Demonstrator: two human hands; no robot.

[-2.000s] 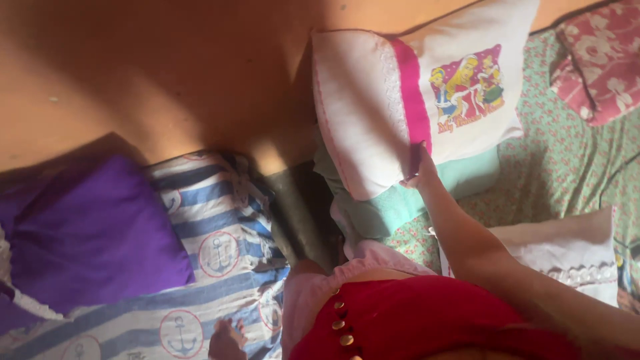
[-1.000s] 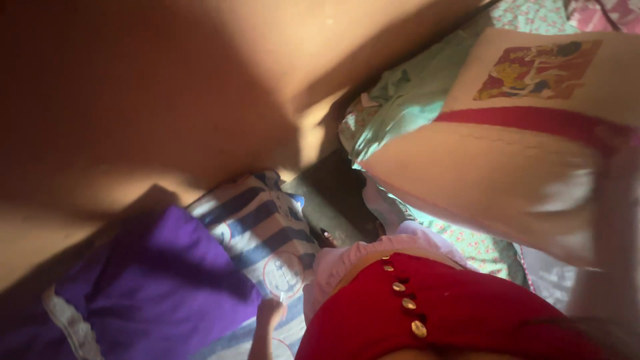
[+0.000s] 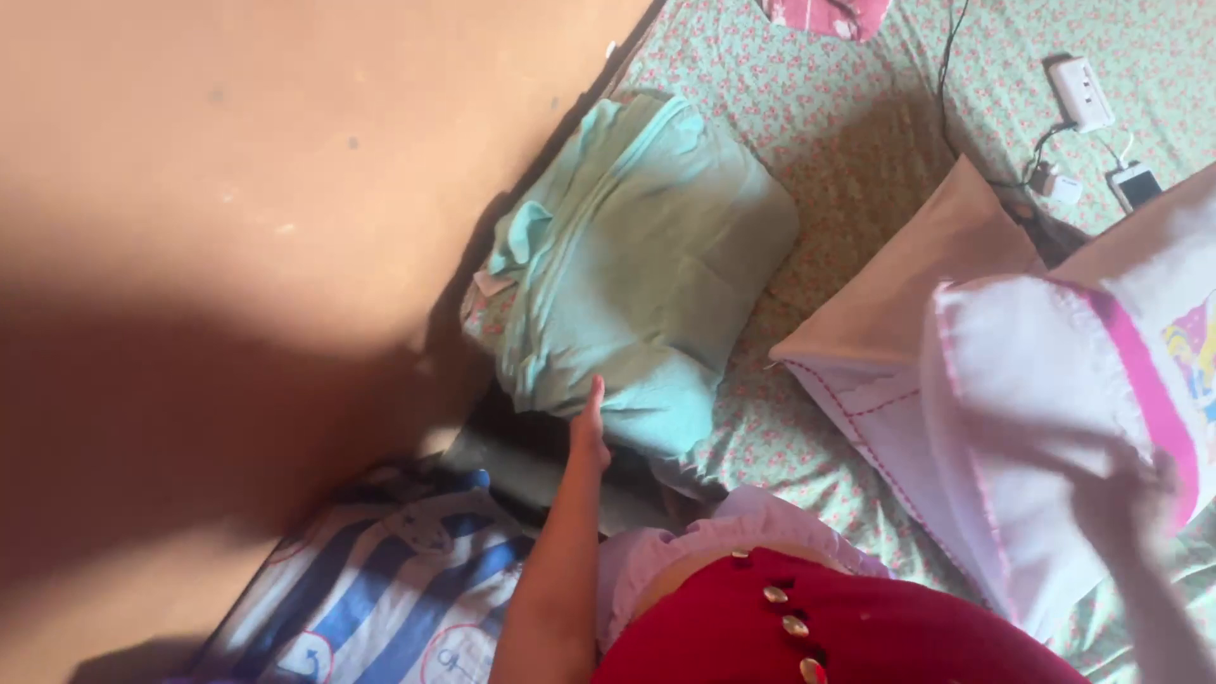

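My left hand (image 3: 591, 432) is at the lower edge of a folded mint-green cloth (image 3: 655, 256), one digit pointing up against it; whether it grips the cloth is unclear. That cloth lies in a thick bundle on the flowered bed sheet, beside the wall. At the right, my right hand (image 3: 1126, 489) is blurred over a white pillow with a bright pink band (image 3: 1031, 380) and a printed picture. Its grip cannot be made out. Partly under that pillow lies another pale pillow with red stitching (image 3: 860, 418).
A white power strip (image 3: 1081, 93), a plugged-in charger (image 3: 1056, 185) and a phone (image 3: 1135, 185) lie on the sheet, with a dark cable (image 3: 942, 85). The orange wall (image 3: 237, 190) borders the bed. A blue-striped anchor-print cloth (image 3: 380, 579) is at lower left.
The pink-banded pillow, on the mint-green cloth two seconds ago, has moved to the right onto the pale pillow. My left hand has come up from the striped cloth to the mint-green one.
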